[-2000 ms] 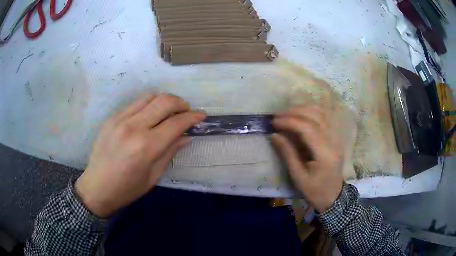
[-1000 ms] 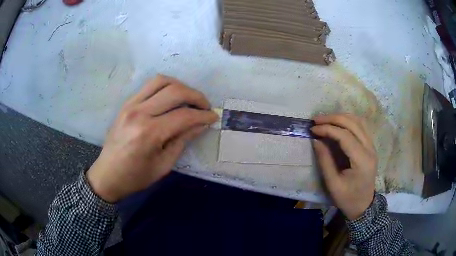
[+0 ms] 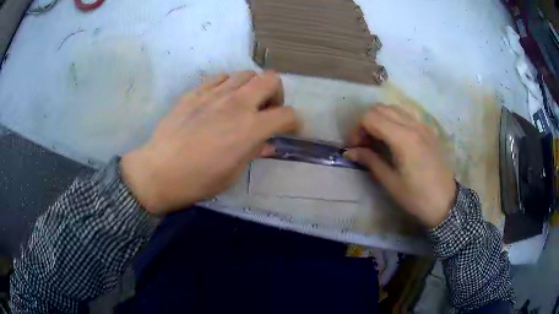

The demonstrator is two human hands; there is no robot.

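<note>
A taupe-grey fabric blank (image 3: 306, 182) lies flat on the table in front of me. The dark shiny template strip (image 3: 309, 151) lies across its upper part. My left hand (image 3: 214, 135) is blurred and bent over the strip's left end, with a fingertip at that end. My right hand (image 3: 407, 156) has thumb and fingers pinched at the strip's right end, where the blank's far edge seems to be. The fingers hide both ends and most of the blank's far edge.
A ridged stack of brown folded tabs (image 3: 319, 40) lies at the top centre. A steam iron (image 3: 521, 162) stands on a dark plate at the right table edge. A red scissor handle (image 3: 89, 4) shows at the upper left. The curved table edge runs before my lap.
My left hand has moved right and over the strip's left end, covering the pale end. My right fingers have gone to the strip's far side. The view has shifted slightly.
</note>
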